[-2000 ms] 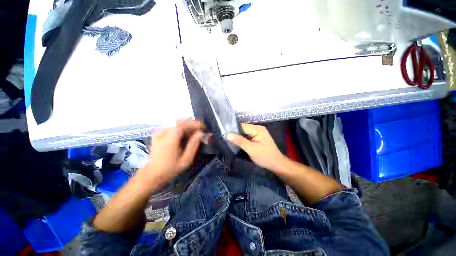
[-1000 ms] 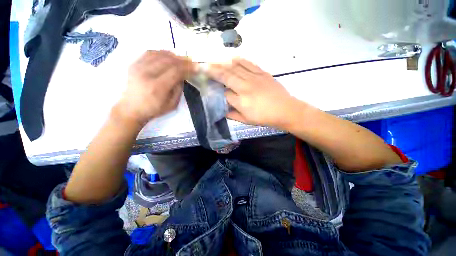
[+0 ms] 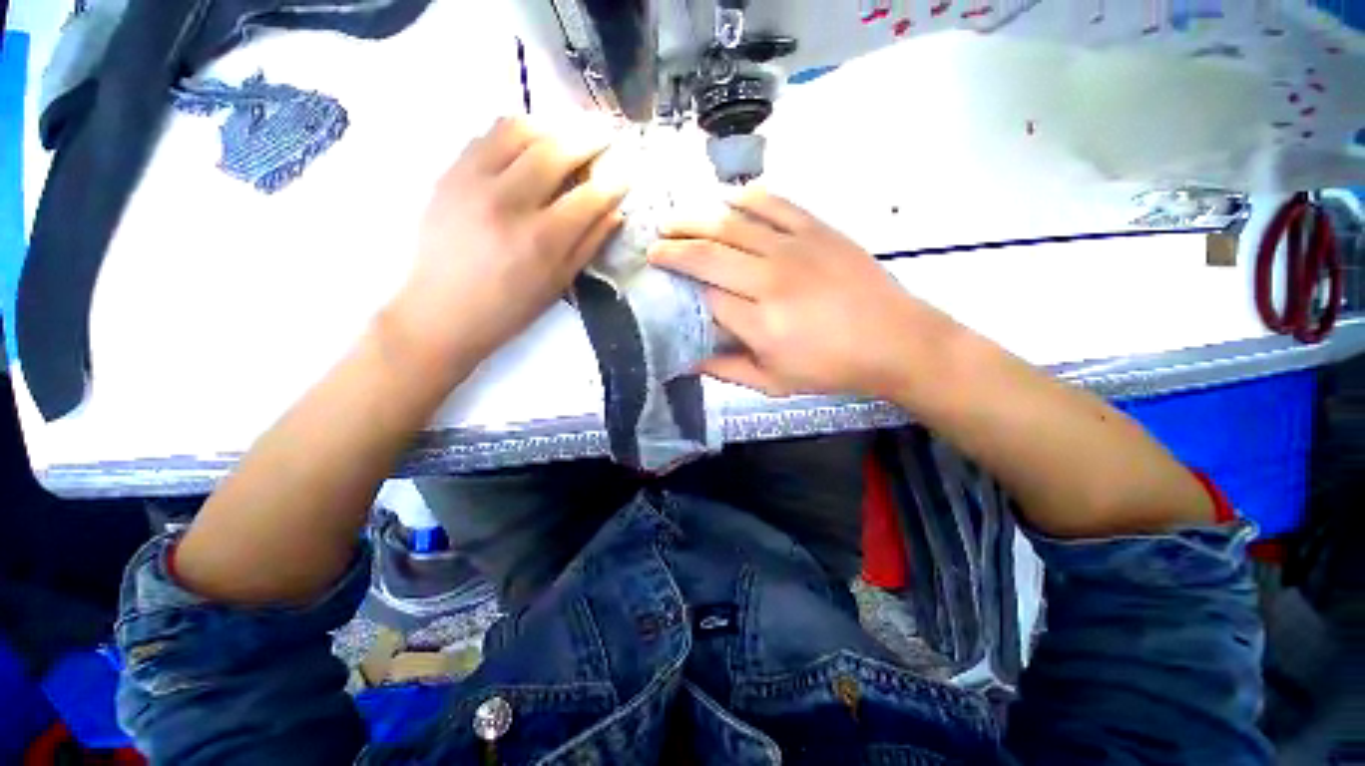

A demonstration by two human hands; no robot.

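Note:
A narrow dark strip [image 3: 611, 347] with a pale grey layer [image 3: 669, 332] lies on the white table from the needle area to the front edge, its near end slightly over the edge. My left hand [image 3: 517, 225] presses on its left side, fingertips at the needle area. My right hand [image 3: 794, 292] lies on its right side, fingers flat on the pale layer. The machine's presser foot area [image 3: 641, 127] is right at the fingertips; glare hides the needle and the strip's far end.
A long dark curved strip [image 3: 68, 285] and a frayed blue scrap [image 3: 277, 132] lie at left. Red-handled scissors [image 3: 1298, 270] and a small tan card [image 3: 1222, 249] are at right. The white machine body [image 3: 1078, 105] spans the upper right. Fabric pieces [image 3: 958, 569] hang below the table.
Both hands have moved from the table's front edge up to the needle, bringing the strip with them. Over the last second they stay there, with the strip now under the machine head.

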